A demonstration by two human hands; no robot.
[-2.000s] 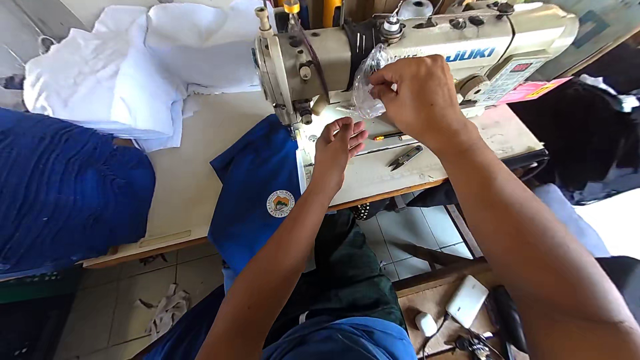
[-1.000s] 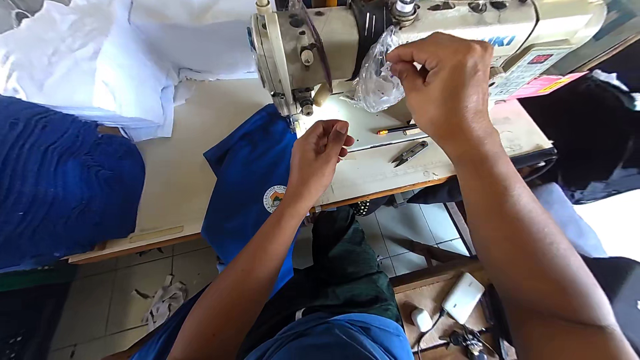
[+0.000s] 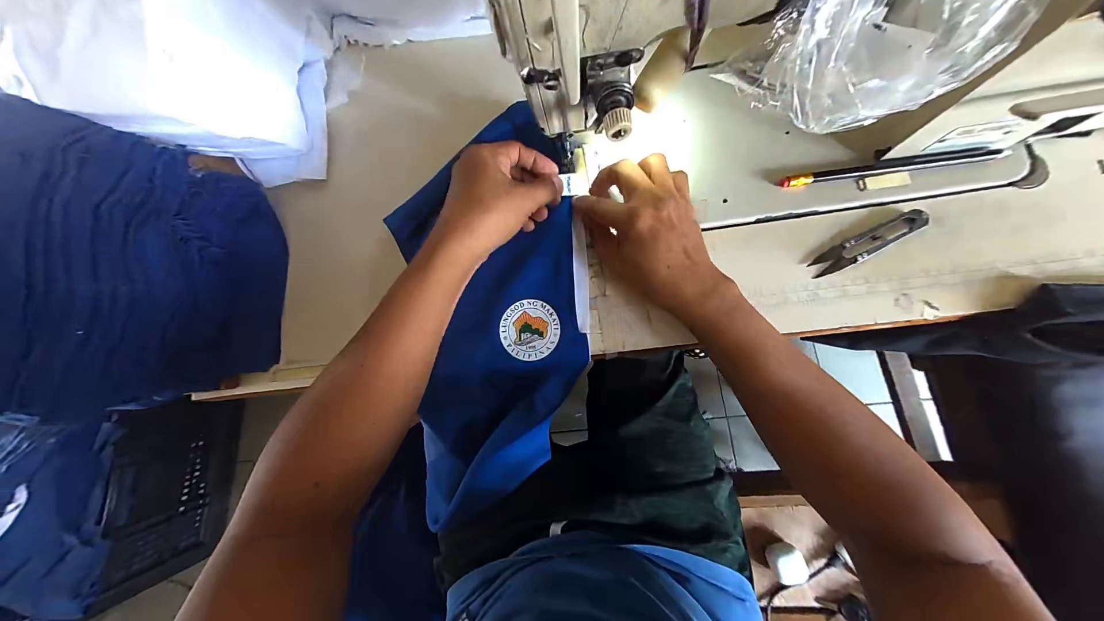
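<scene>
A blue fabric piece (image 3: 509, 267) with a round printed seal and a white strip along its right edge lies under the needle area of a sewing machine (image 3: 595, 78), partly hanging off the table's front edge. A small white label (image 3: 574, 184) bearing print sits at that edge, just in front of the presser foot. My left hand (image 3: 500, 194) pinches the label's left end over the fabric. My right hand (image 3: 647, 228) has its fingertips at the label's right end, with bent fingers; whether they pinch it is hard to tell.
A clear plastic bag (image 3: 862, 69) rests at the machine's right. Thread snips (image 3: 871, 243) and a pencil (image 3: 897, 167) lie on the table right of my hand. Folded white fabric (image 3: 172, 78) and stacked blue fabric (image 3: 129, 259) are at the left.
My right hand has let go of the plastic bag and come down and left to the label. My left hand has moved to the fabric's edge by the presser foot. The view is closer.
</scene>
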